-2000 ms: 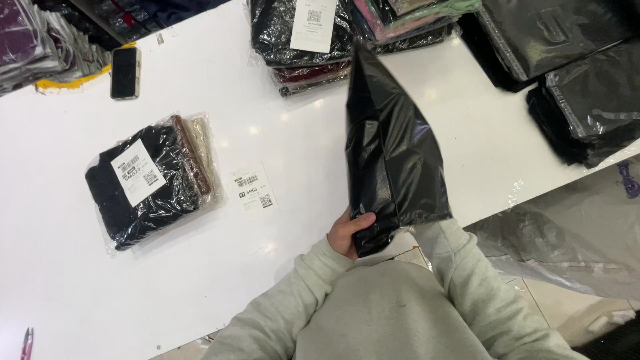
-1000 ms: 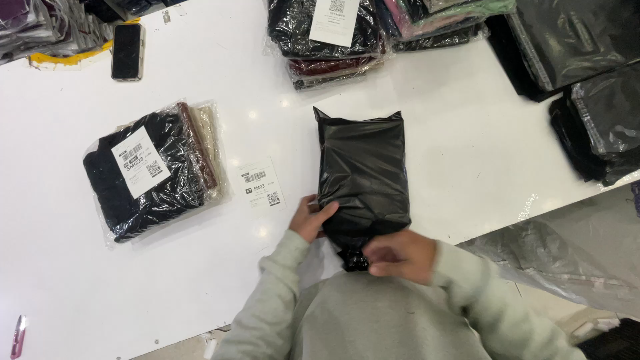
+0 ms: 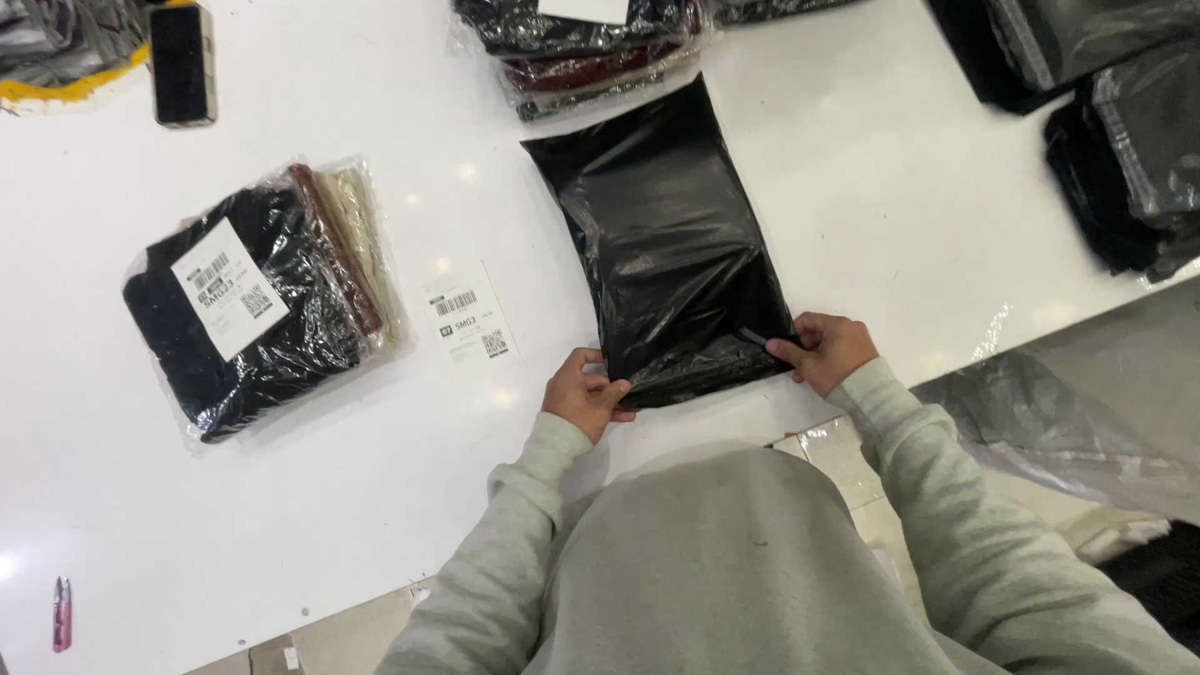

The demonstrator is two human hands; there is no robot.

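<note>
A black plastic mailing bag [image 3: 670, 225] lies on the white table with its near end folded over. My left hand [image 3: 586, 394] pinches the near left corner of the bag between thumb and fingers. At the near right corner my right hand [image 3: 827, 352] grips the folded edge the same way. Left of the bag, a printed paper label [image 3: 469, 323] with a barcode lies on the table. Farther left sits a stack of folded garments in clear plastic [image 3: 253, 309], with a white label on top.
A smartphone [image 3: 180, 66] lies at the back left, beside bagged items [image 3: 70, 42]. More wrapped garments [image 3: 600, 70] stand behind the black bag. Dark plastic-wrapped packs [image 3: 1139, 159] lie at the right. Pink thread snips [image 3: 62, 614] rest near the front left.
The bag's near end, bunched one second ago, is now spread and folded flat. My right hand has moved to its right corner, and my left hand to its left corner.
</note>
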